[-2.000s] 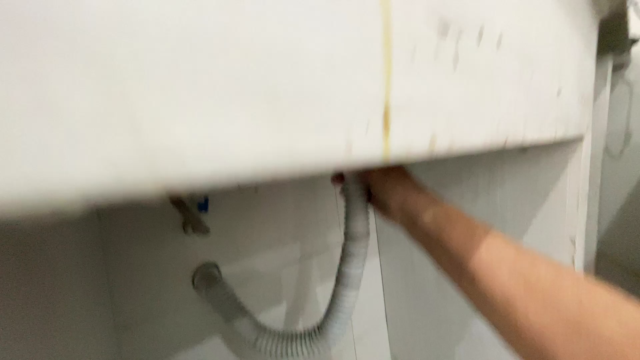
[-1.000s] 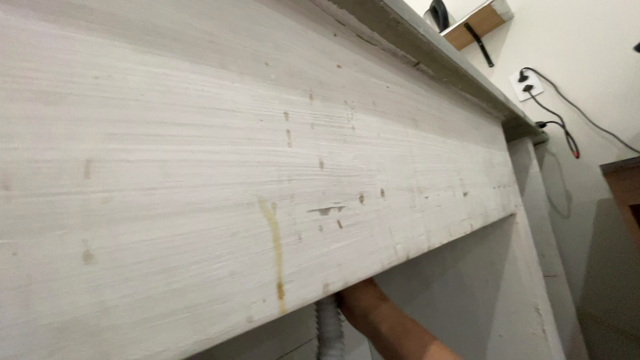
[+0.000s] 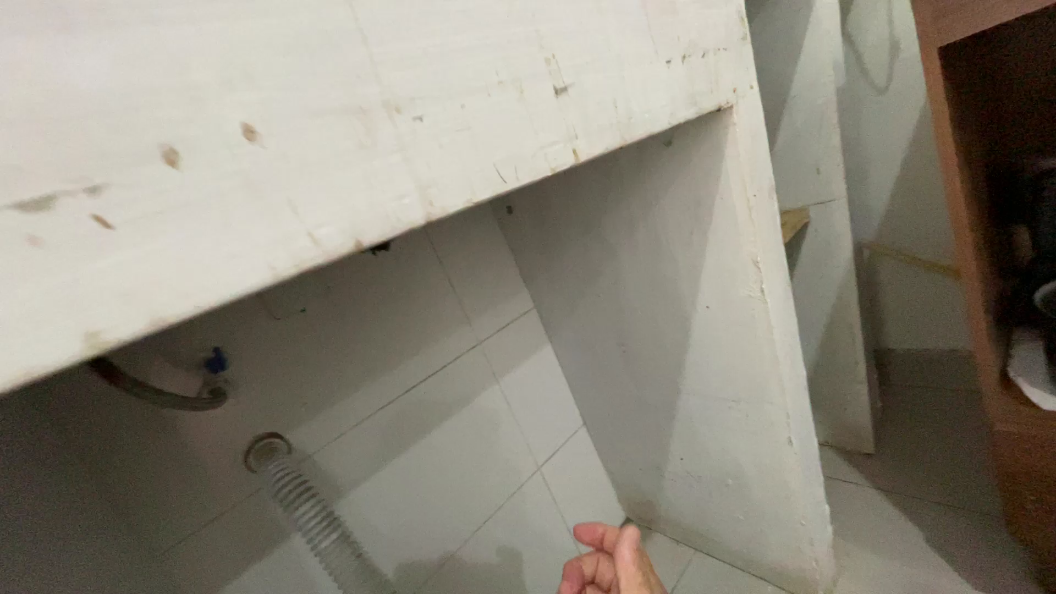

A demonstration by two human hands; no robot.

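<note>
One hand of mine, which looks like my right hand (image 3: 612, 563), shows at the bottom edge with fingers curled and nothing seen between them. It is right of the grey corrugated drain hose (image 3: 318, 516), not touching the part in view. The hose comes out of a round hole with a ring (image 3: 267, 450) in the tiled wall and runs down out of the frame. Above it a braided supply hose (image 3: 165, 399) meets a valve with a blue handle (image 3: 216, 360). My left hand is out of sight.
The stained white front panel (image 3: 371, 124) overhangs the recess. A white side panel (image 3: 701, 355) bounds it on the right. Farther right stand another white panel (image 3: 837, 330) and a brown wooden cabinet (image 3: 973, 247) with dark items inside.
My right hand was at the upper end of the corrugated hose under the panel; it has come away and is lower. The view has swung between frames.
</note>
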